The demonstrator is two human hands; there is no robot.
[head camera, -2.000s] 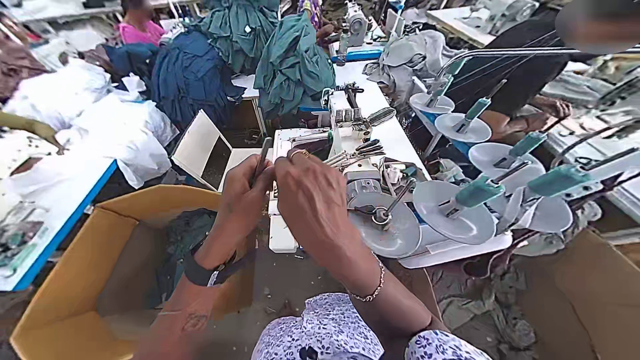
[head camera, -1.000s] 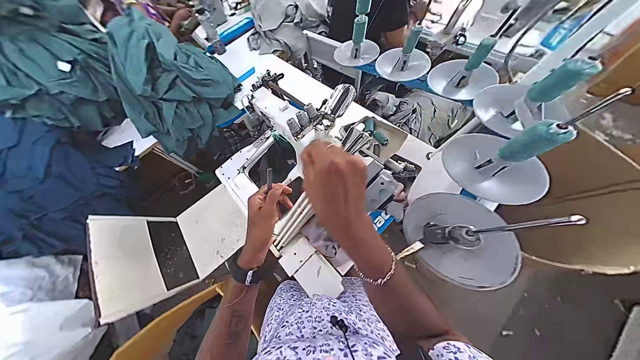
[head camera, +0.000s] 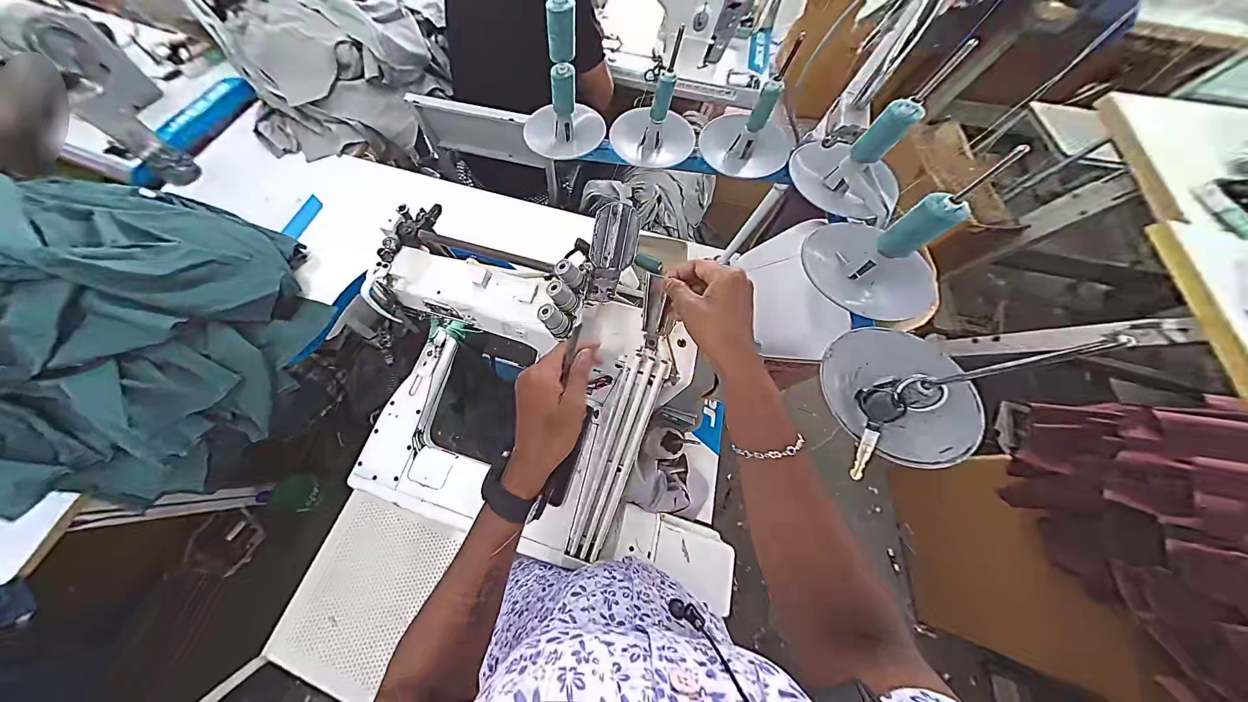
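Observation:
A white industrial sewing machine (head camera: 468, 292) stands in front of me, with grey thread tension knobs (head camera: 558, 297) on it. Beside those knobs, my left hand (head camera: 554, 400) has its fingers closed around a thin dark tool (head camera: 571, 353), whose kind I cannot tell. My right hand (head camera: 712, 302) is pinched near a small green piece (head camera: 647, 262) at the machine's right end; a fine thread seems to run from the fingertips. Several white rods (head camera: 619, 448) lie side by side between my forearms. Teal thread cones (head camera: 921, 224) stand on round grey plates behind and to the right.
Teal-green cloth (head camera: 127, 331) is heaped at the left, grey cloth (head camera: 322, 68) at the back. A metal spindle (head camera: 1033, 361) crosses an empty cone plate (head camera: 902, 400) on the right. Maroon cloth (head camera: 1150, 497) lies by a cardboard box (head camera: 1004, 556). A person in black (head camera: 512, 58) sits beyond the table.
The view has swung strongly toward the right. My right hand has moved from above the white rods to the machine's far right end; my left hand now lies beside the tension knobs, still holding the thin tool.

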